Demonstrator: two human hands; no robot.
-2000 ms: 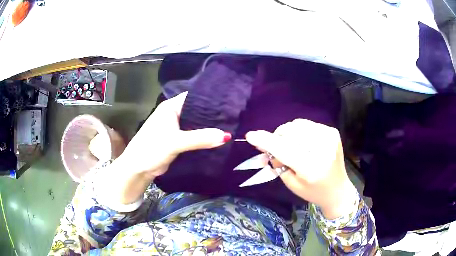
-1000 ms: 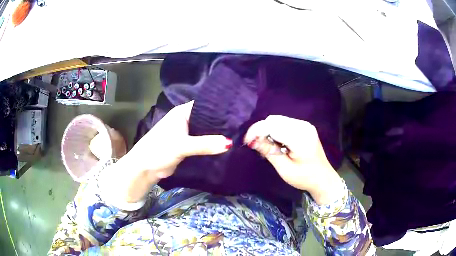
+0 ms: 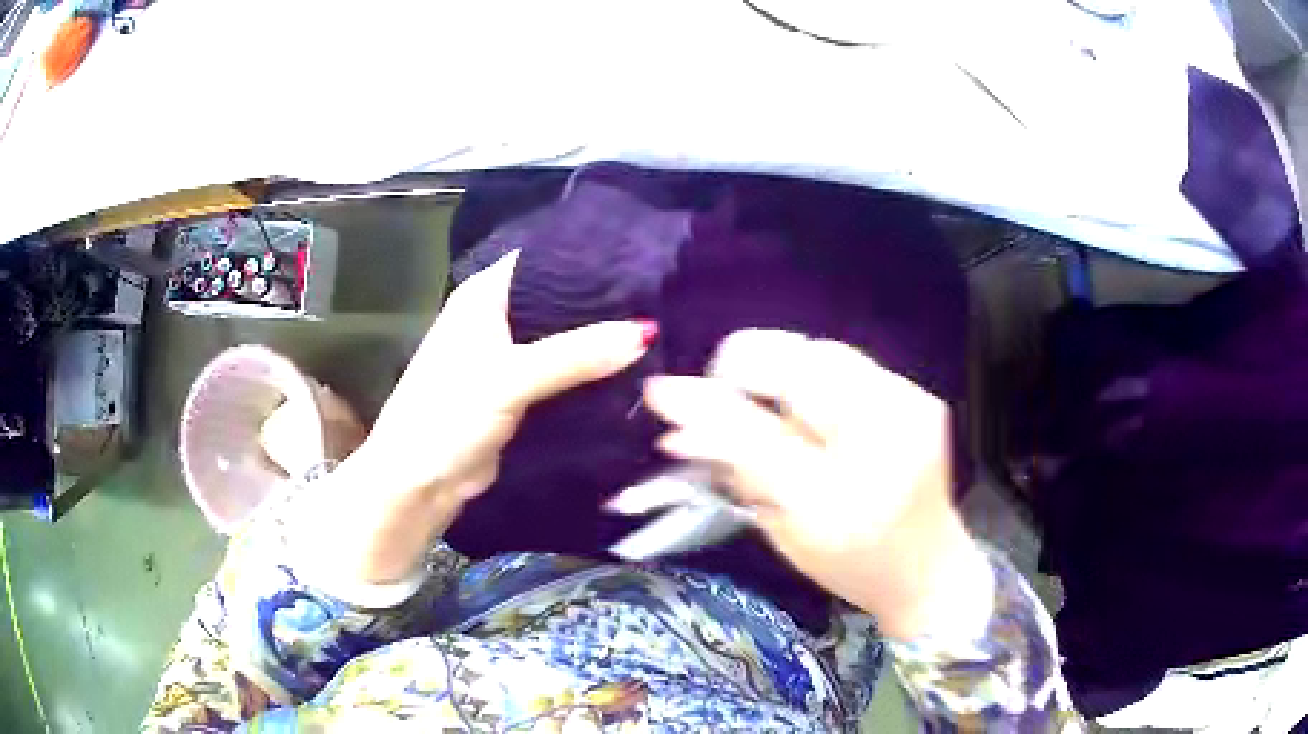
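Observation:
The deep purple garment lies over the lap, with a ribbed, lighter purple gathered panel at its upper left. My left hand grips the garment beside this panel, thumb on top and fingers hidden under the cloth. My right hand is blurred, just right of my left thumb. Silver thread snips stick out from its palm, blades pointing left. A tiny light sliver, perhaps the needle, shows near the right fingertips; whether they pinch it is unclear. No thread can be made out.
A white-covered table crosses the top. A pink bin and a box of spools are at left. More dark purple cloth hangs at right, with a purple piece on the table's right edge.
The snip blades, hidden a second ago, show again from my right hand, lower and further left than two seconds ago. My left hand with the garment has shifted slightly up and left.

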